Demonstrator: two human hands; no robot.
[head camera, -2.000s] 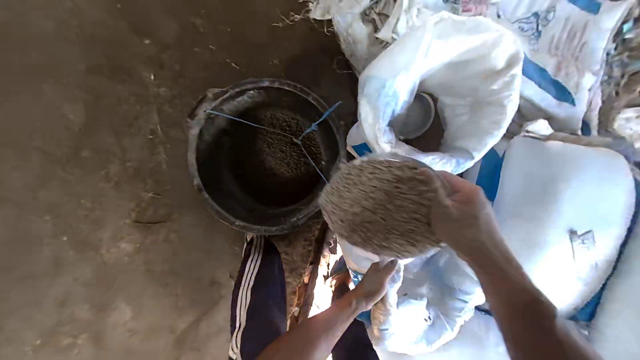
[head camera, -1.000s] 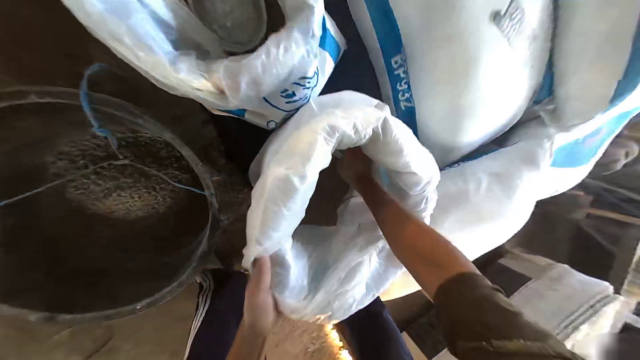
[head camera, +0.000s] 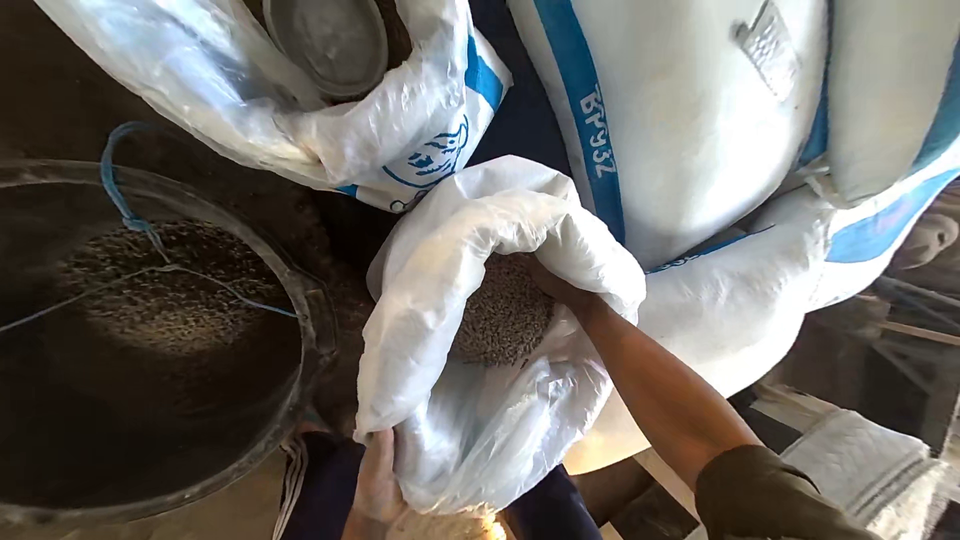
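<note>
An upright white woven sack (head camera: 412, 352) with a plastic liner has its mouth spread wide, and brown feed pellets (head camera: 499, 322) show inside. My left hand (head camera: 379, 480) grips the folded rim at the lower left, its thumb on the outside. My right hand (head camera: 559, 285) reaches into the mouth, at the right edge of the pellets. Its fingers are in shadow, and whether they hold a container there is hidden. To the left stands a large black tub (head camera: 289, 405) with pellets in its bottom and blue string (head camera: 112, 176) tied across its top.
Another lined white sack (head camera: 360, 142) at the upper left holds a grey bowl (head camera: 330, 45). Full white sacks with blue stripes (head camera: 697, 127) are stacked at the upper right. Folded white sacks (head camera: 862, 457) lie at the lower right. My knees are below the sack.
Earlier my right hand held a heaped round load of pellets beside the tub; now it is down inside the sack. The view has moved closer and turned. Pellets now show in the sack's mouth.
</note>
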